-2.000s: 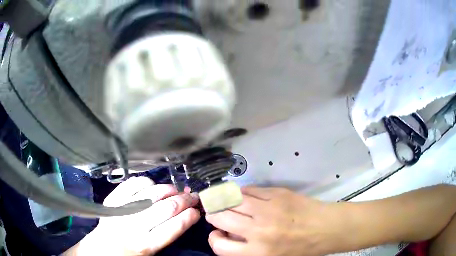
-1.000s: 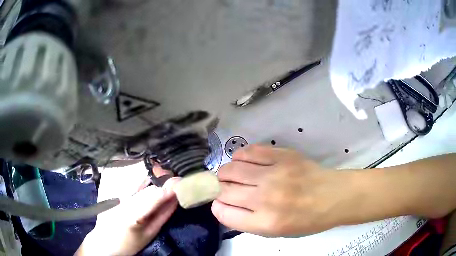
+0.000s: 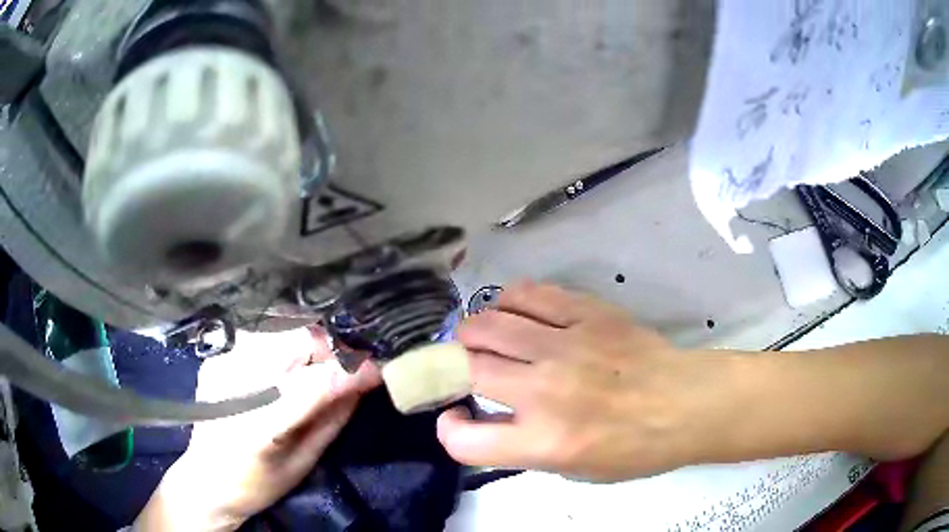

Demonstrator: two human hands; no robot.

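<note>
The dark garment point(image 3: 401, 468) lies under and between my hands, in front of the machine head. My left hand point(image 3: 260, 426) is on the cloth at the left, overexposed, its fingertips near the needle area with cloth beside them. My right hand point(image 3: 562, 384) is to the right of the cream tension knob point(image 3: 428, 377), fingers bent, with the thumb near the cloth's right edge. The knob and its dark coiled spring point(image 3: 401, 312) hide the needle, presser foot and some fingertips. I cannot tell whether my right fingers pinch the cloth.
The machine head point(image 3: 468, 94) and its white ribbed knob point(image 3: 193, 156) fill the upper left. Black thread snips point(image 3: 578, 189) lie on the bed. Written paper point(image 3: 801, 104) hangs at right, above black-handled shears point(image 3: 853, 234) and a white block point(image 3: 806, 267). A green-and-white spool point(image 3: 88, 379) is at left.
Since two seconds ago, the view has shifted, uncovering the snips and warning triangle. The hands have moved apart, and more dark cloth shows between them. Since one second ago, the right thumb has spread from the fingers.
</note>
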